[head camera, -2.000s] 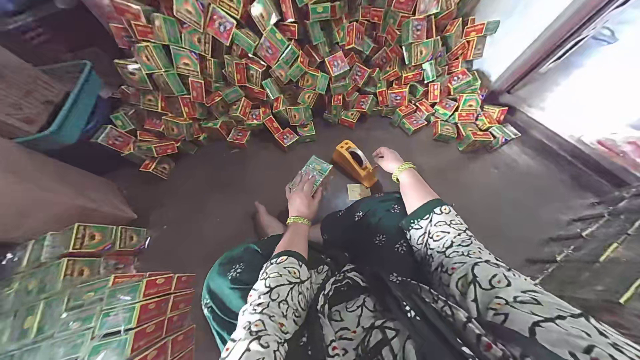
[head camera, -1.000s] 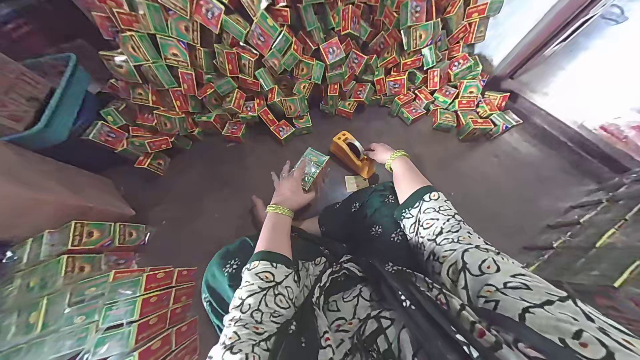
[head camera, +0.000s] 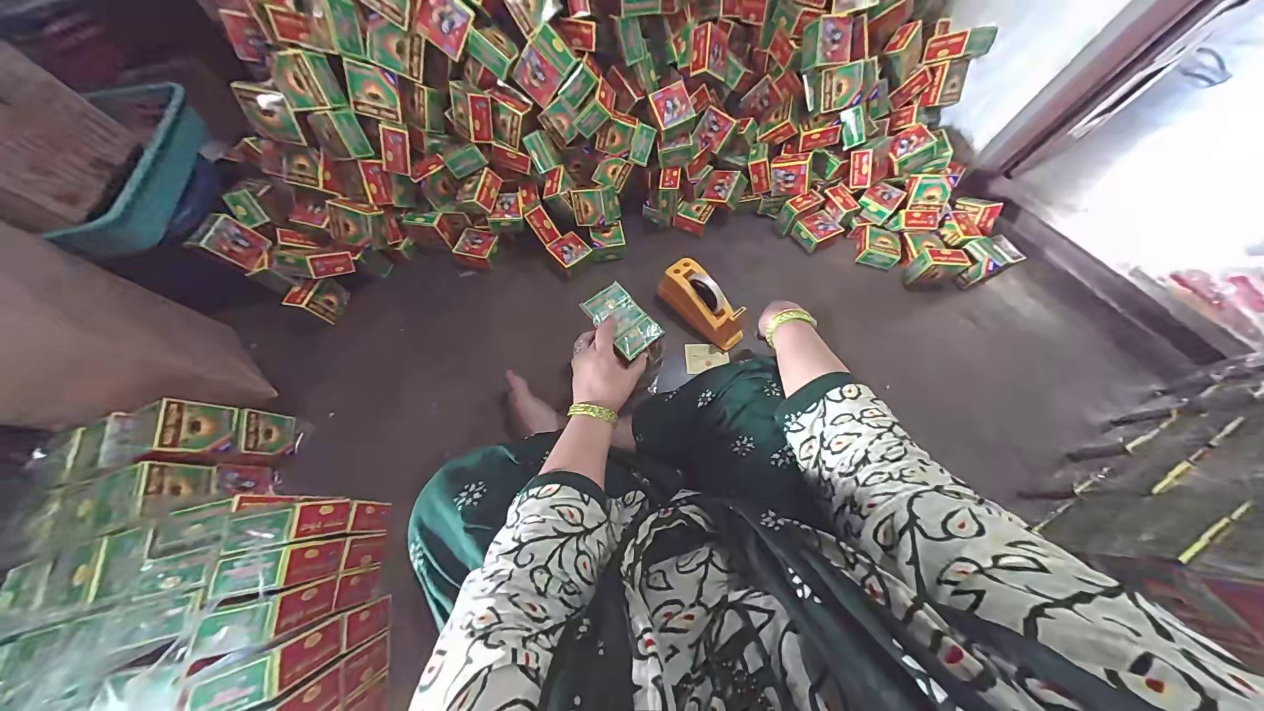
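Note:
My left hand (head camera: 605, 370) grips a green printed pack (head camera: 624, 320), apparently small boxes under clear film, above the floor. To its right a yellow-orange tape dispenser (head camera: 699, 304) stands on the floor, with a roll in it. Just right of the dispenser's cutting end is my right hand (head camera: 780, 321), its fingers bent and partly hidden behind the wrist; whether it holds a piece of tape cannot be seen. A small pale yellow card (head camera: 706, 357) lies beside my knee, below the dispenser.
A large heap of red and green boxes (head camera: 592, 205) spreads ahead. Film-wrapped stacks of similar boxes (head camera: 296, 553) stand at lower left. A cardboard carton (head camera: 109, 336) and a teal plastic tub (head camera: 148, 197) are at left. A door threshold (head camera: 1106, 267) runs along the right.
My left hand still has the green pack, now tilted differently. My right hand was at the dispenser's side one second ago and is now a little apart from it, to the right.

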